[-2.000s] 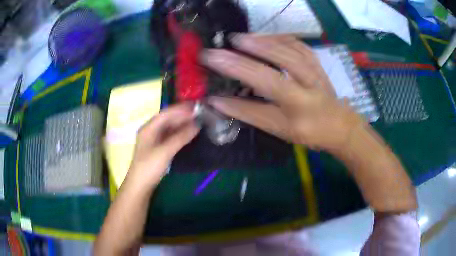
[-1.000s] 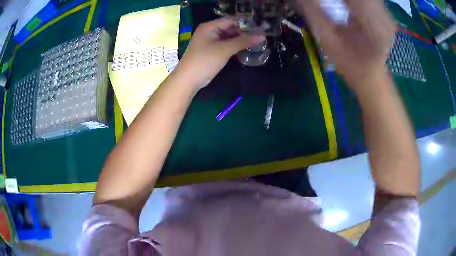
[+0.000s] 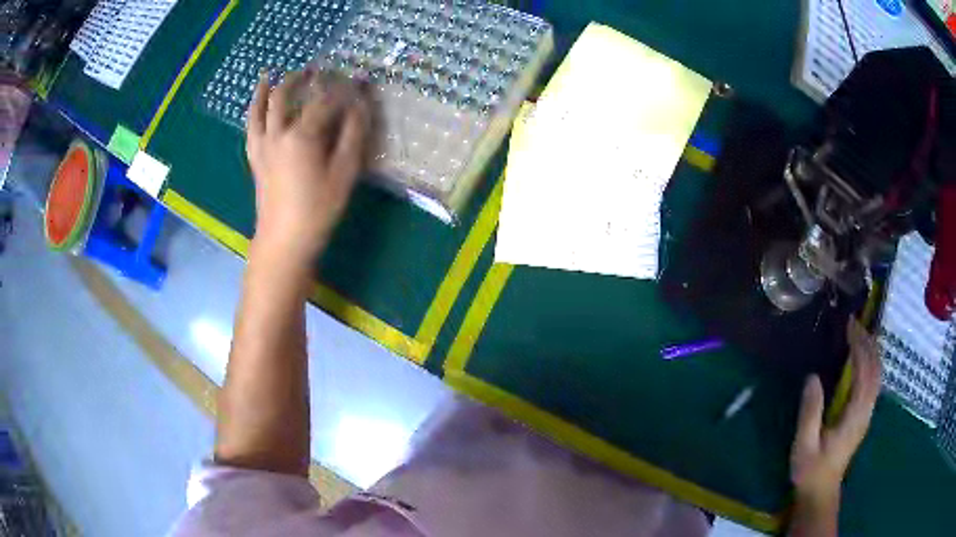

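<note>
My left hand (image 3: 306, 157) is over the front left part of the left tray stack (image 3: 430, 136), where it meets the flat dotted blister tray (image 3: 267, 52). Its fingers point down and are blurred; whether they hold a part is hidden. The stack shows rows of small round parts at the back and a bare front area. My right hand (image 3: 839, 420) is low at the right, fingers apart, with nothing seen in it. The black test fixture (image 3: 849, 199) stands beyond it. Its round shiny base (image 3: 788, 275) is visible, and its red lever (image 3: 941, 257) is at the right edge.
A yellow paper sheet (image 3: 613, 115) with a white printed strip lies between tray stack and fixture. A purple pen (image 3: 692, 348) and a clear or silver pen (image 3: 739, 402) lie before the fixture. The right tray (image 3: 914, 346) is partly cut off. A round red-orange stool seat (image 3: 71, 196) is at the left.
The view has swung left. My left hand has left the fixture and is now over the left trays. My right hand has come down to the fixture's near right side.
</note>
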